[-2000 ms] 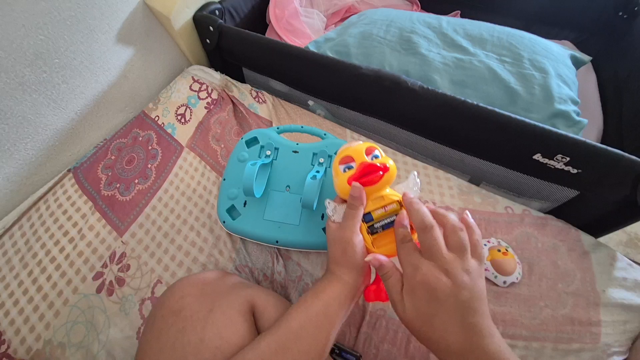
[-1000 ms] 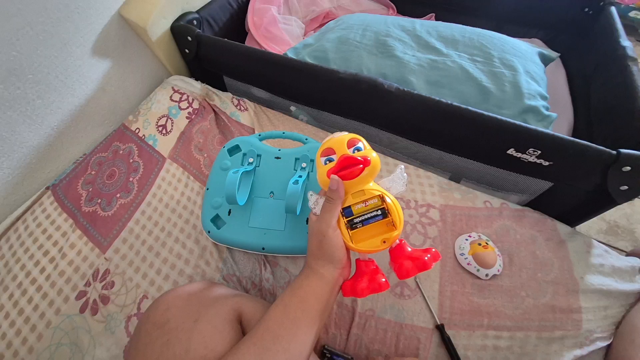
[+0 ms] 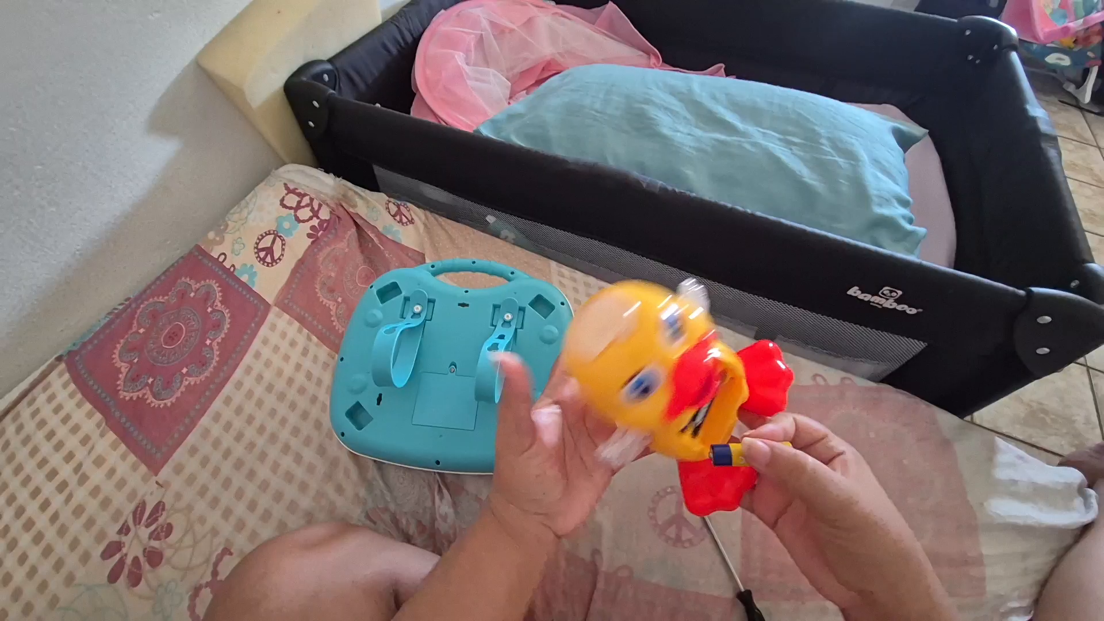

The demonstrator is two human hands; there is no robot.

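A yellow plastic duck toy (image 3: 642,362) with a red beak and red feet is tilted between my hands, its head blurred. The open battery compartment (image 3: 724,414) faces right, and its inside shows only partly. My left hand (image 3: 552,448) is under and behind the toy's left side, thumb raised away from it; how firmly it grips is unclear. My right hand (image 3: 819,483) pinches a blue and yellow battery (image 3: 730,454) beside the compartment's lower edge, near a red foot. Below the toy, a screwdriver (image 3: 726,565) with a black handle lies on the patterned sheet.
A teal plastic toy (image 3: 444,405) with a handle and two straps lies back up on the bed, left of the duck. Beyond the bed stands a black travel cot (image 3: 621,203) holding a blue pillow (image 3: 716,147) and pink netting. Another person's leg (image 3: 1069,552) shows at the right edge.
The duck toy has turned from upright to tilted on its side, and its compartment now faces right. My right hand, out of view one second ago, is back at the toy with a battery.
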